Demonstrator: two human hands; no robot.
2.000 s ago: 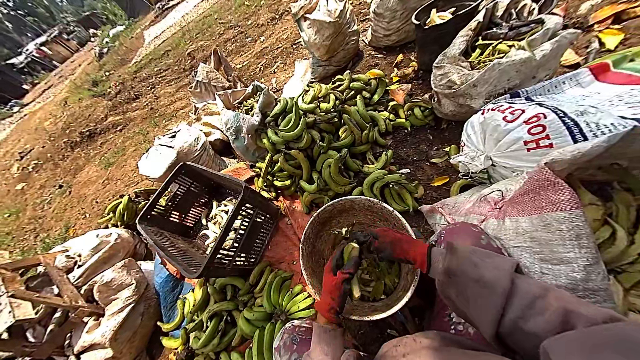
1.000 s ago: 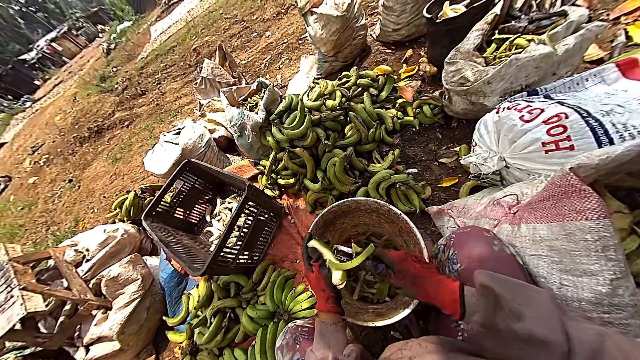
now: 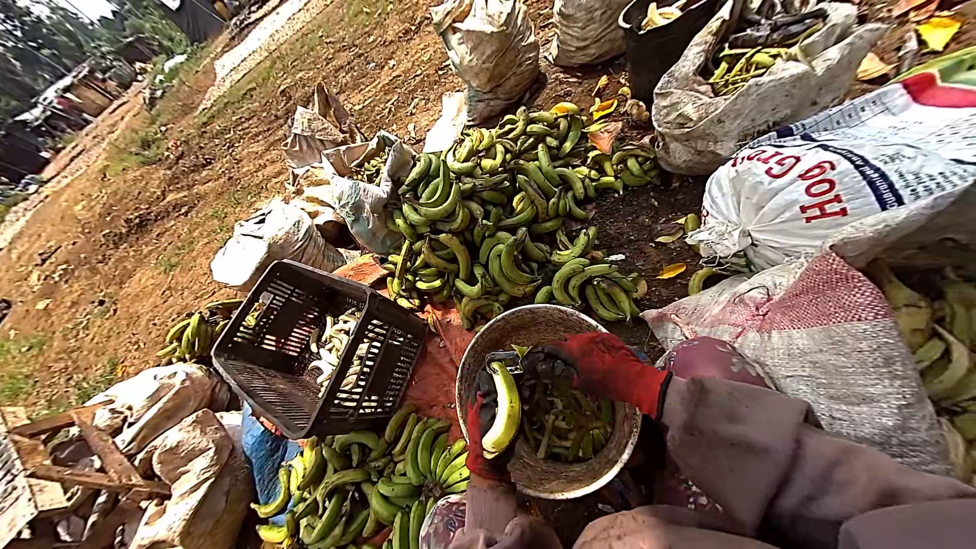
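My left hand (image 3: 485,427), in a red and dark glove, holds a yellow-green banana (image 3: 504,412) upright over the left side of a round metal basin (image 3: 549,316). In my right hand (image 3: 598,367), gloved alike, is a peeler (image 3: 505,361) with a metal head, which rests at the banana's upper end. Dark green peels (image 3: 568,427) lie in the basin between my knees. To the left, a black plastic crate (image 3: 320,351) stands tilted, with peeled bananas (image 3: 339,351) inside.
Green bananas (image 3: 488,206) are heaped beyond the basin, and more bunches (image 3: 381,480) lie at its lower left. Woven sacks (image 3: 831,358) stand at the right, beside a white printed sack (image 3: 808,191). A black bucket (image 3: 659,46) stands at the top. Broken wood (image 3: 99,457) lies at lower left.
The banana was held slanting over the basin a second ago; now it is upright at the basin's left side. My right hand has moved up, with the peeler at the fruit's top.
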